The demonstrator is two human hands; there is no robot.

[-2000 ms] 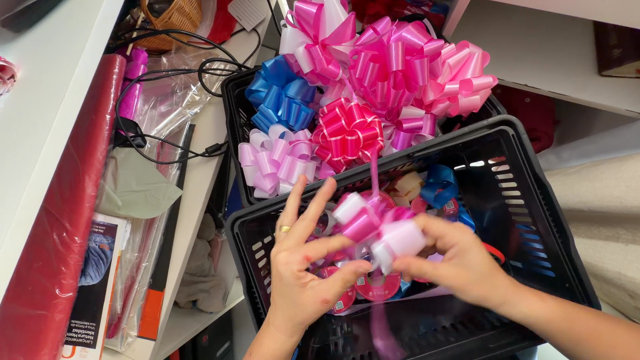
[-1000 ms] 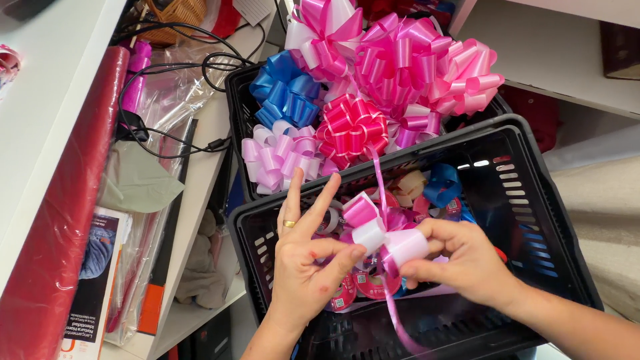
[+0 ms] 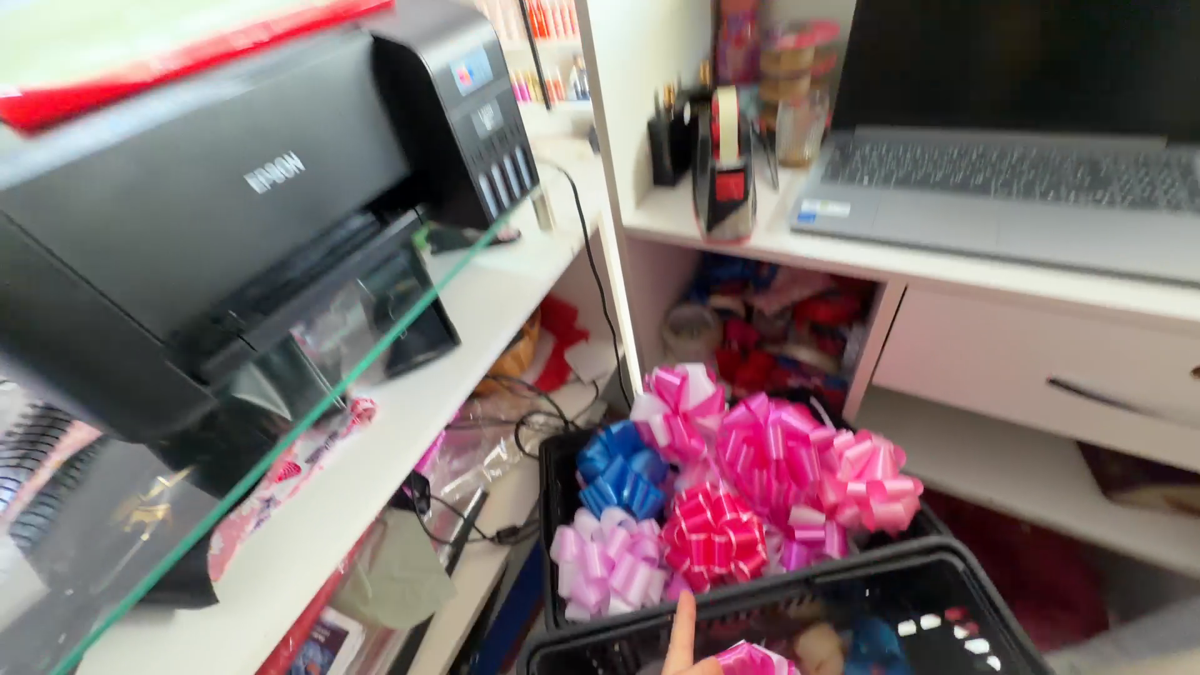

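Note:
At the bottom edge a finger and part of my left hand [image 3: 687, 642] show over the near black plastic basket [image 3: 797, 597]. A pink ribbon bow [image 3: 753, 660] lies right beside the hand, cut off by the frame; whether the hand holds it I cannot tell. My right hand is out of view. Behind, a second black basket [image 3: 553, 525] is heaped with pull bows: a blue one [image 3: 622, 471], a lilac one [image 3: 610, 562], a red one [image 3: 714, 536], a magenta one [image 3: 769, 455] and a light pink one [image 3: 870, 483].
A black Epson printer [image 3: 272, 178] stands at left behind a glass edge [image 3: 356, 366]. On the desk at the back are a tape dispenser [image 3: 726, 178] and a laptop [image 3: 1012, 187]. Black cables [image 3: 511, 534] run left of the baskets. A drawer [image 3: 1041, 356] is at right.
The view has swung up toward the desk and printer. Earlier both hands were at a pink and white bow over the near basket; now only part of the left hand shows.

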